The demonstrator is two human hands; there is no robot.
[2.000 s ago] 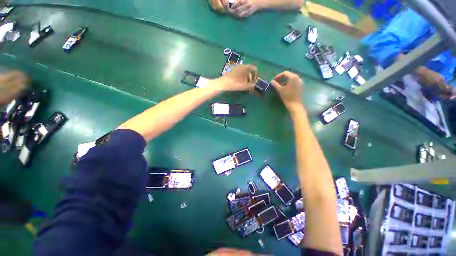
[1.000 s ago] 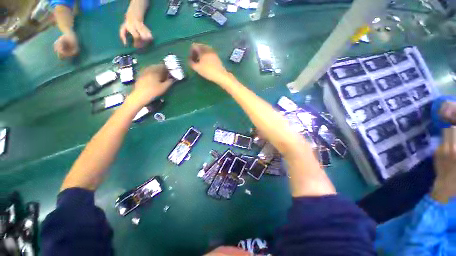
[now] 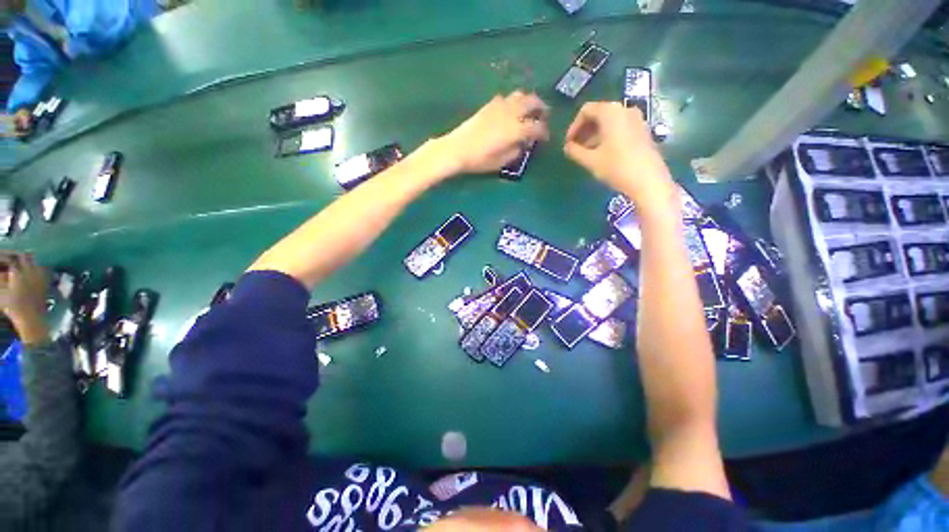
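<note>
My left hand (image 3: 502,133) is above the green surface with its fingers on a dark phone unit (image 3: 519,161); a dark screen end shows below the fingers and the rest is hidden. My right hand (image 3: 616,143) is just right of it, not touching it, thumb and fingertips together; whether something small is pinched there cannot be seen. A black phone with a white area (image 3: 370,165) lies left of my left wrist. A board-and-screen assembly (image 3: 439,245) and another one (image 3: 537,251) lie below my hands.
A heap of board-and-screen assemblies (image 3: 505,320) spreads under my right forearm. A blister tray (image 3: 822,301) stands at right below a grey metal support (image 3: 812,94). Black part-built phones (image 3: 109,333) are heaped at left beside another person's hand (image 3: 23,296). Blue sleeves show at upper left.
The view has shifted. My left hand held a silvery-white unit a second ago and now has a dark screen end under its fingers. My right hand's fingers remain close together beside it.
</note>
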